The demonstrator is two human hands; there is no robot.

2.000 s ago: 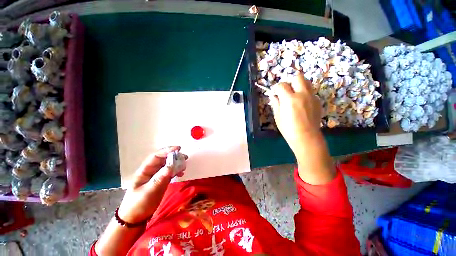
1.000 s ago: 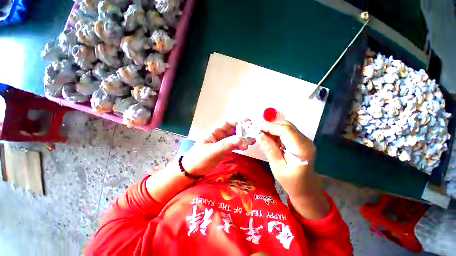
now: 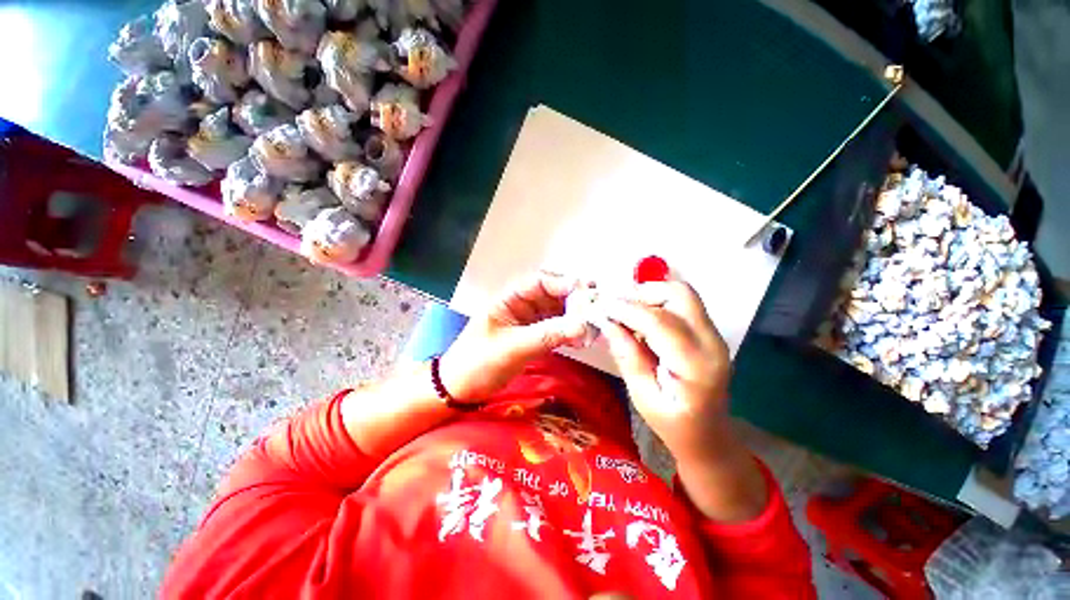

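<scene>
My left hand (image 3: pixel 519 331) holds a small grey-white figurine piece (image 3: pixel 583 307) in its fingertips, above the near edge of the white-cream work board (image 3: pixel 587 193). My right hand (image 3: pixel 671 352) is close against it, its thumb and fingers pinched at the same piece. Whether a separate small part or the thin stick is between the right fingertips is hidden. A bright red round spot (image 3: pixel 651 270) shows on the board just beyond the right fingers. A long yellowish stick (image 3: pixel 827 162) rests by the small dark pot (image 3: pixel 776 240) at the board's right corner.
A pink tray (image 3: pixel 411 176) of grey-white hollow pieces stands at the left on the dark-green table (image 3: pixel 587 59). A black tray (image 3: pixel 903 381) heaped with small parts (image 3: pixel 950 299) is at the right. Bluish-white pieces (image 3: pixel 1048 451) lie beyond it. Red stools (image 3: pixel 874 522) stand below.
My right hand has come from the right tray to the piece in my left hand and stays there. The view has turned, so the trays and board appear tilted.
</scene>
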